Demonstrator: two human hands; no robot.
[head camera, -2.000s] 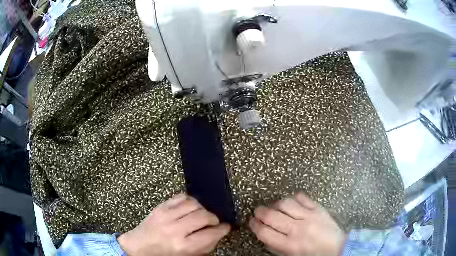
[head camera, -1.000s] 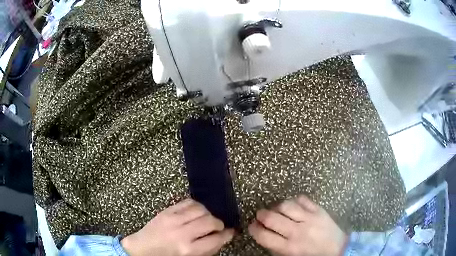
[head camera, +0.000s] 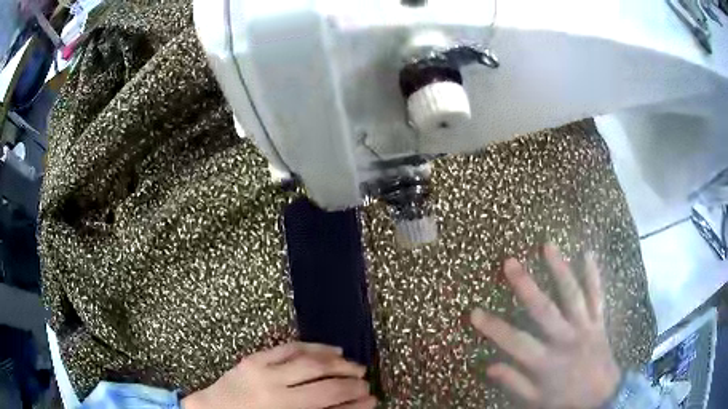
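The patterned cloth (head camera: 495, 208) lies flat under the sewing machine head (head camera: 295, 88) and is bunched at the left. The dark strip (head camera: 329, 275) lies on it, running from beneath the head toward me. The needle and presser foot are hidden behind the head. My left hand (head camera: 291, 379) rests with bent fingers on the strip's near end and the cloth beside it; whether it grips anything is unclear. My right hand (head camera: 559, 331) is spread palm down on or just over the cloth at the right, holding nothing.
The machine arm (head camera: 575, 64) crosses the top right. White ribbed knobs (head camera: 439, 104) stick out from the head. Dark metal tools (head camera: 710, 228) lie on the white table (head camera: 682, 260) at the right edge. A framed or clear-covered patterned item (head camera: 686, 359) shows at the lower right.
My right hand has moved right and forward from beside the strip, and its fingers have spread. My left hand has shifted slightly nearer me. The machine head looks larger and closer in view.
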